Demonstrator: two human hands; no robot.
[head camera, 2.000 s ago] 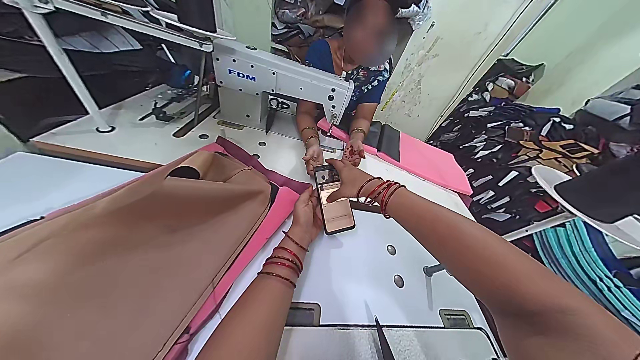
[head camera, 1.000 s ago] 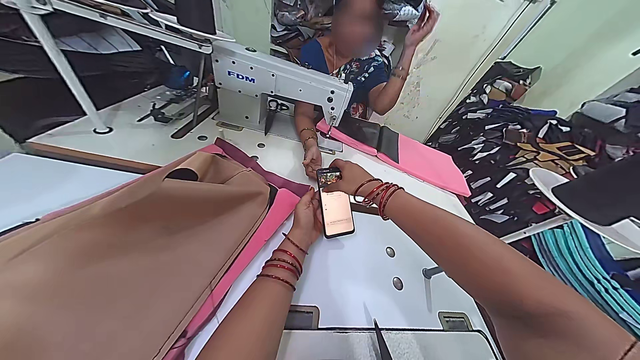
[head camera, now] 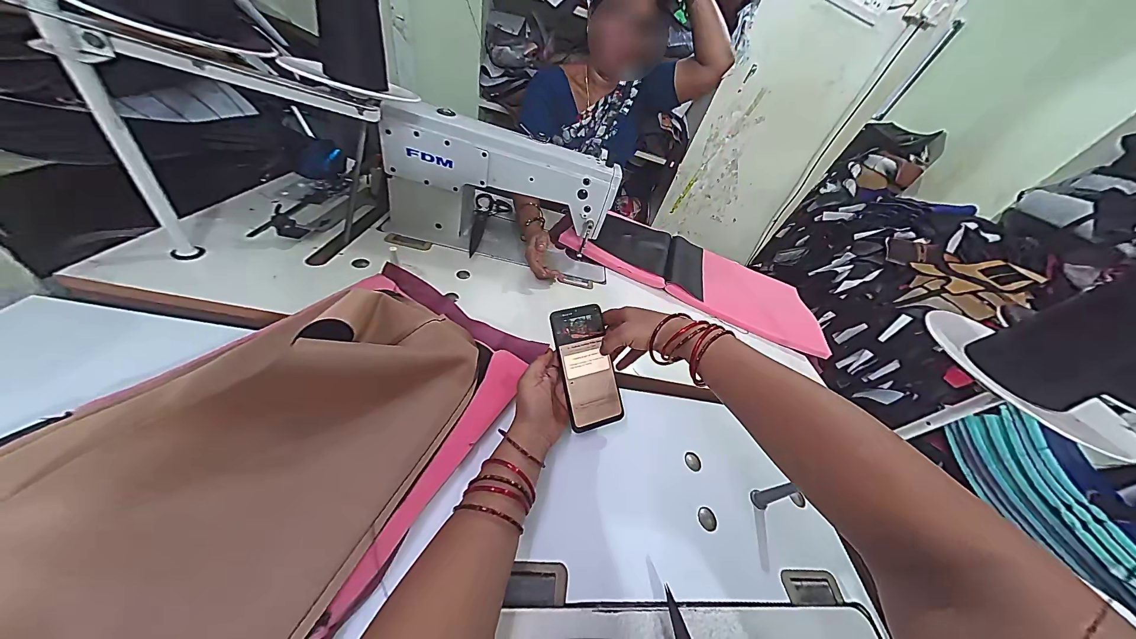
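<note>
My left hand (head camera: pixel 541 399) holds a smartphone (head camera: pixel 593 410) by its left edge, screen up and lit, above the white sewing table. At the phone's upper right edge is my right hand (head camera: pixel 632 334), its fingers bent over the screen; whether they touch it I cannot tell. Both wrists wear red bangles. To the left of my left hand lie tan fabric pieces (head camera: pixel 266 444) on pink and maroon ones. Beyond the phone stands a white industrial sewing machine (head camera: pixel 497 160), with pink and black pieces (head camera: pixel 754 302) right of its needle.
Across the machine sits another person (head camera: pixel 577 115), one hand resting near the needle plate, the other arm raised. Black-handled scissors (head camera: pixel 484 217) are by the machine. A pointed dark blade (head camera: pixel 676 612) shows at the bottom edge. Fabric scraps (head camera: pixel 887 266) and folded teal cloth (head camera: pixel 1021 470) are at right.
The other person's hands were both near the phone; one arm has since risen to the head and the other hand has drawn back from the phone. My right hand has shifted to the phone's right edge.
</note>
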